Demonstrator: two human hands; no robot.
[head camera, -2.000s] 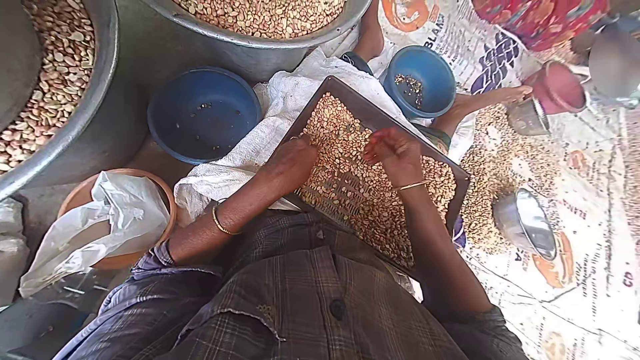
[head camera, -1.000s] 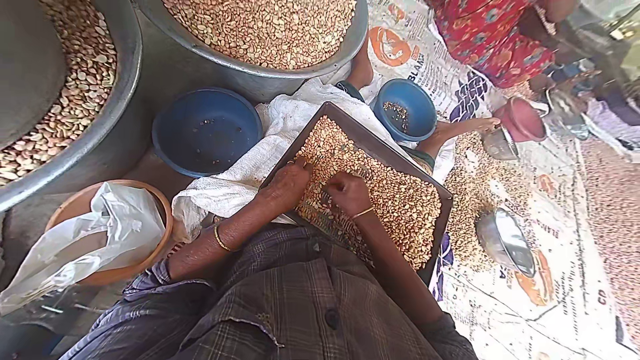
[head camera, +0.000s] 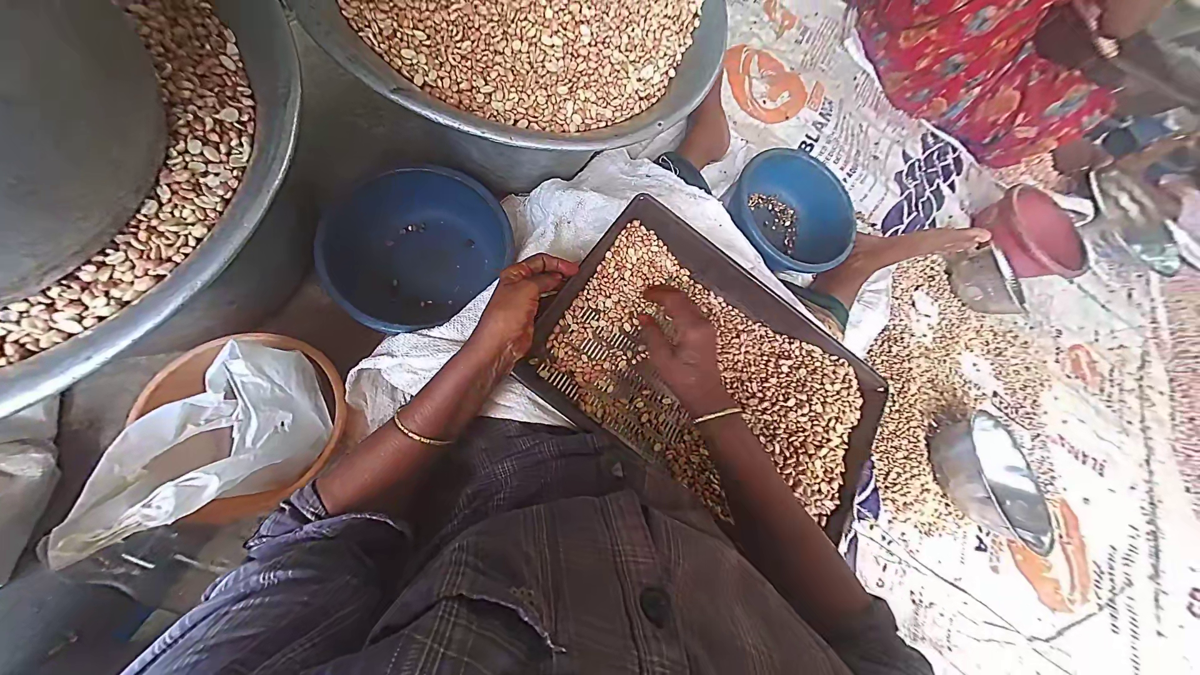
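A dark rectangular slotted tray (head camera: 867, 375) lies tilted across my lap, spread with shelled nuts or beans (head camera: 797, 394); their exact kind is not certain. Over its upper left edge is my left hand (head camera: 520, 305), fingers bent near the rim; whether it pinches anything is hidden. My right hand (head camera: 684, 352) is above the middle of the tray, thumb and fingers apart, with nothing visible between them. Slots show through the thinner layer around it. Left of the tray stands a blue plastic basin (head camera: 412, 248) with a few dark bits. A smaller blue bowl (head camera: 797, 206) beyond the tray holds small dark pieces.
Large metal tubs of nuts or beans (head camera: 525, 66) stand at the upper left and top. An orange-brown basin (head camera: 333, 375) holds a white plastic bag (head camera: 272, 412). To the right are a metal bowl (head camera: 994, 478), a reddish bucket (head camera: 1036, 234), spilled pieces and another person's red patterned clothing (head camera: 984, 75).
My left hand has moved from over the nuts or beans to the tray's left edge. My right hand's fingers have spread from a closer bunch.
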